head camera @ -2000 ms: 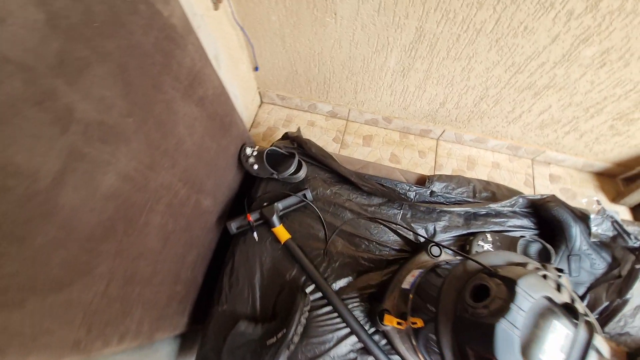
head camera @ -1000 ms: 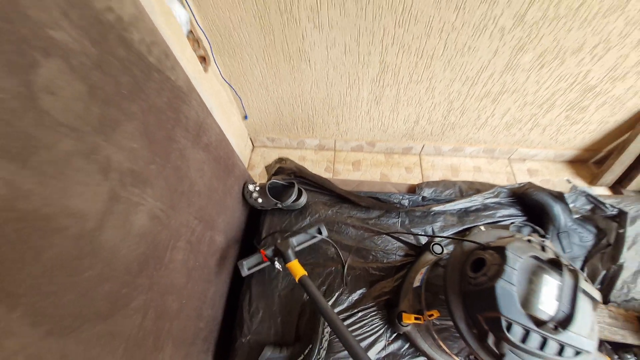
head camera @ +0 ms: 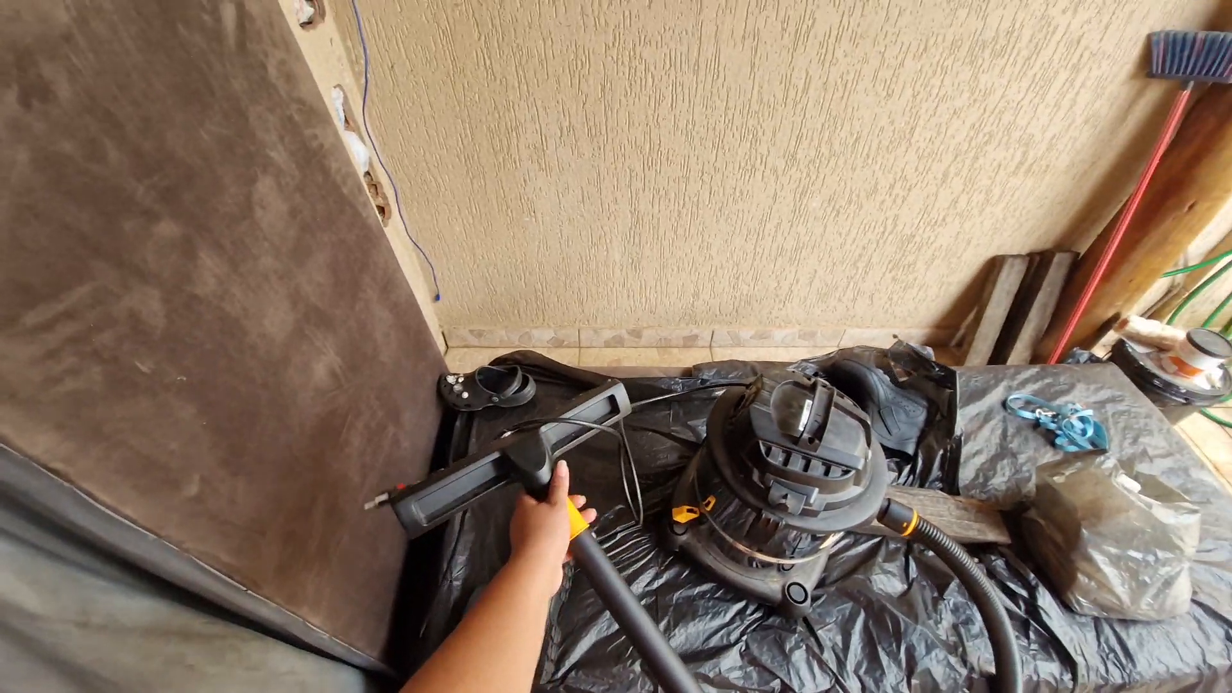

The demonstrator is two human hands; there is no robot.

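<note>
My left hand (head camera: 547,529) is closed around the neck of a black vacuum floor nozzle (head camera: 510,460), at the yellow collar, with the thumb pointing up along it. The black wand (head camera: 630,606) runs from the hand to the bottom edge. A thin cable loops beside the nozzle. Right of the hand stands a black canister vacuum cleaner (head camera: 784,481) with yellow latches. Its ribbed hose (head camera: 972,577) leaves the right side and curves down. My right hand is out of view.
Black plastic sheeting (head camera: 616,645) lies beneath the vacuum. A large brown upholstered panel (head camera: 192,289) rises at left. Dark clogs (head camera: 486,387), a blue strap (head camera: 1068,423), a filled plastic bag (head camera: 1107,539), wooden boards (head camera: 1020,303) and a broom (head camera: 1121,221) are around.
My left hand has come into view and holds the nozzle's neck; no hand shows in the earlier frames. The nozzle looks raised off the sheeting. The view has shifted to the right.
</note>
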